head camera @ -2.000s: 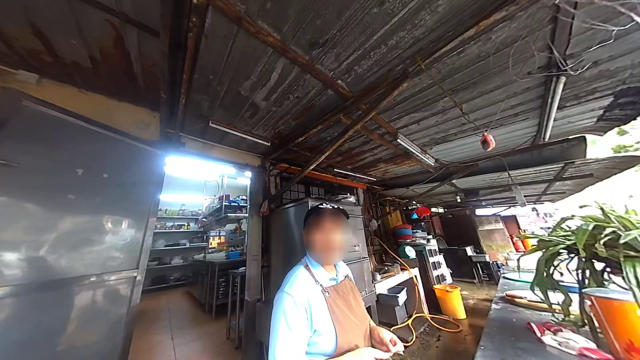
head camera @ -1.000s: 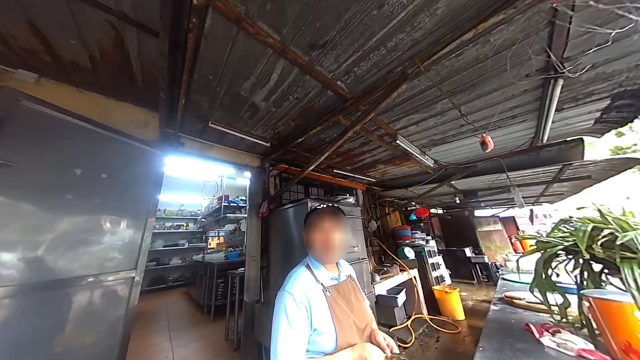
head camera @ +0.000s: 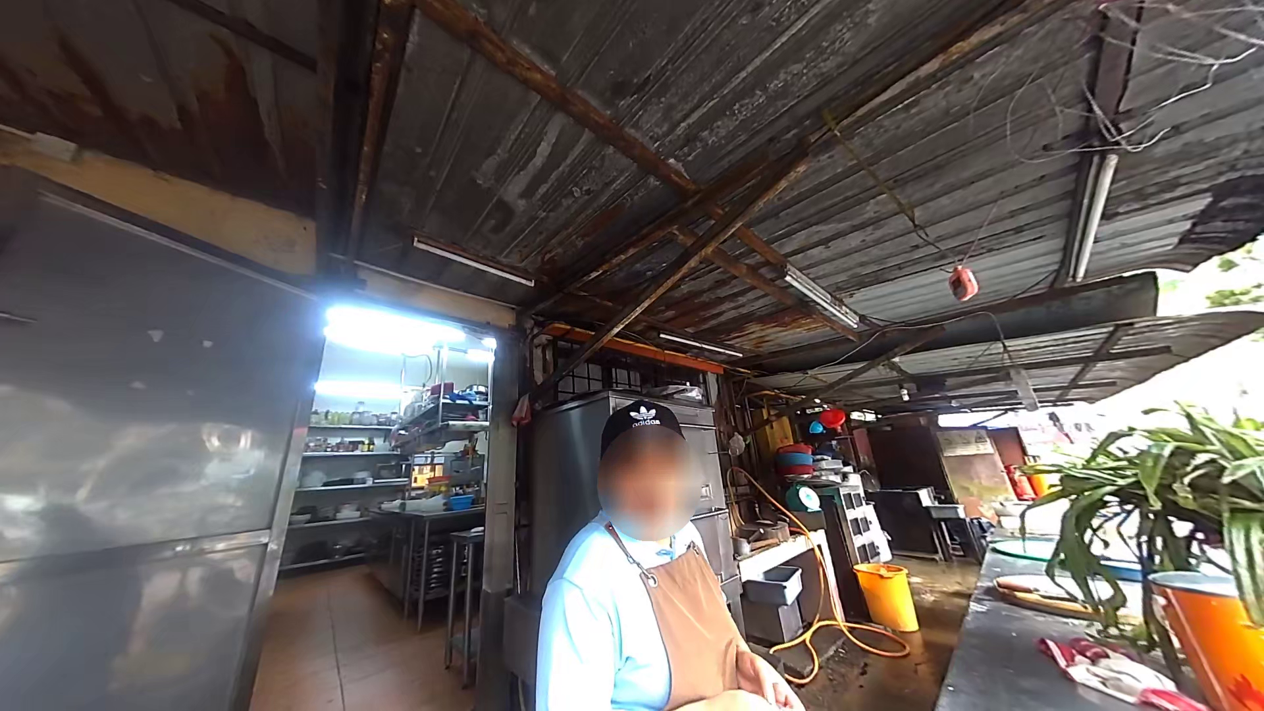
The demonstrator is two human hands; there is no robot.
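Neither my left hand nor my right hand shows in the head view. Facing me at the lower middle is a person (head camera: 632, 612) in a dark cap, a light blue top and a brown apron (head camera: 691, 622). That person's hands (head camera: 755, 686) are close together at the bottom edge; whether they hold anything cannot be told. To the right, a red and white cloth (head camera: 1111, 671) lies on a dark counter (head camera: 997, 652), near an orange bucket (head camera: 1210, 632) and a long-leaved green plant (head camera: 1155, 494).
Behind the person stands a tall metal cabinet (head camera: 568, 474). An orange hose (head camera: 820, 632) loops over the wet floor beside a yellow bucket (head camera: 887, 595). A large metal panel (head camera: 148, 444) fills the left side, next to a doorway to a room with shelves (head camera: 346, 486).
The other person's hands have moved lower toward the bottom edge, and less of them shows than two seconds ago.
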